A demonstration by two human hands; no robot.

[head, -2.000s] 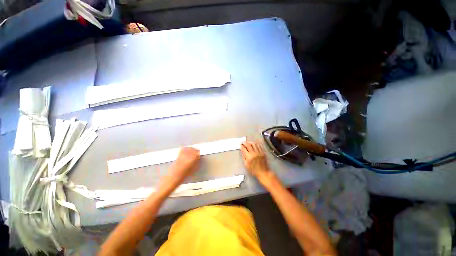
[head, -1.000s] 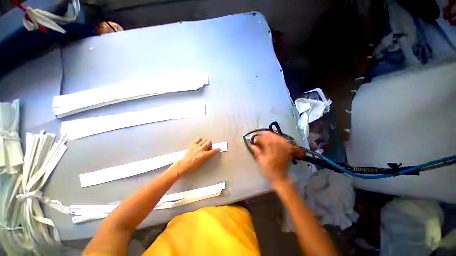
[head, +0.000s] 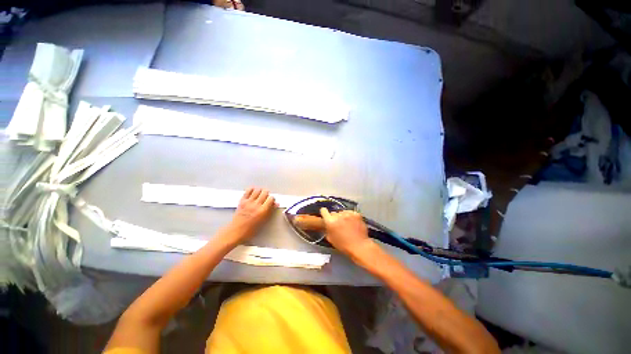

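A narrow white strip [head: 187,196] lies flat across the table in front of me. My left hand [head: 256,206] presses on it with the fingertips, left of the iron. My right hand [head: 344,228] is closed on the brown handle of the steam iron [head: 300,207]. The iron's pointed end faces left and its soleplate covers the strip's right part. A finished pile of strips [head: 277,257] lies near the table's front edge. A single wider white strip [head: 228,133] and a thick stack of strips [head: 235,102] lie farther back.
A fanned, tied bundle [head: 59,181] and a blocky tied bundle [head: 50,93] are at the left of the pale blue-grey table [head: 387,152]. The blue and black hose [head: 498,265] runs right from the iron. White scraps [head: 465,195] sit beyond the table's right edge.
My right hand has taken hold of the iron and brought it left onto the strip's right part. My left hand still presses the strip. The head view has turned.
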